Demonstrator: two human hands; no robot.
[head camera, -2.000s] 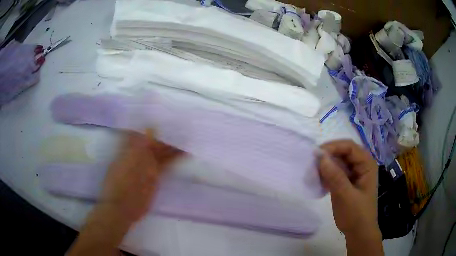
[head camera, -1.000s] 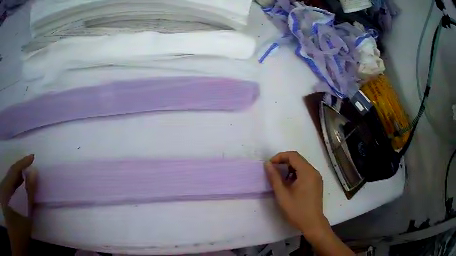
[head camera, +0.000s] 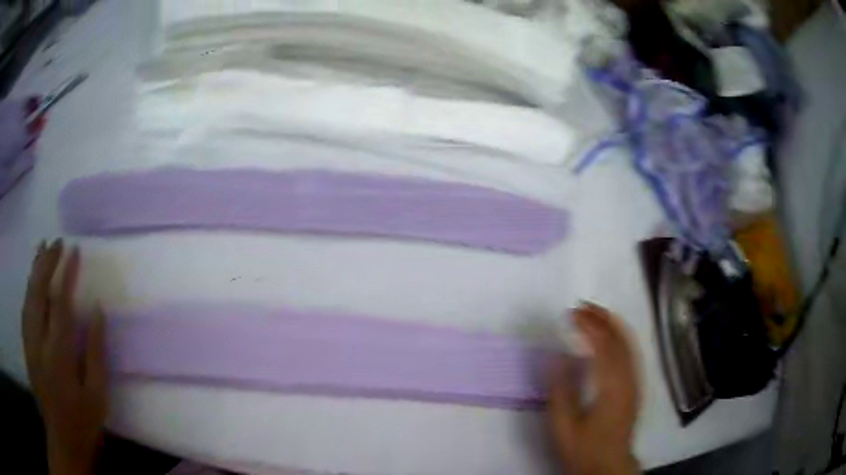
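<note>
The near lilac stack (head camera: 325, 353) lies flat across the table in front of me, its darker layered edge towards me. My left hand (head camera: 67, 357) is at its left end, fingers spread and nothing seen in them. My right hand (head camera: 598, 385) is at its right end, blurred, with a gap between thumb and fingers; it covers the stack's end. The far lilac stack (head camera: 315, 206) lies beyond, apart from the near one and touched by neither hand.
Beyond lie white strips (head camera: 352, 107) and a large white stack (head camera: 371, 37). At right are an iron (head camera: 733, 325) on a brown pad (head camera: 657, 264), blue-edged lilac pieces (head camera: 682, 139) and a yellow-orange block (head camera: 768, 269). Scissors (head camera: 63, 96) lie at far left beside lilac fabric (head camera: 13, 139).
The strip held above the table two seconds ago is no longer raised. Since one second ago, the view has shifted left, and both hands have opened at the near stack's ends.
</note>
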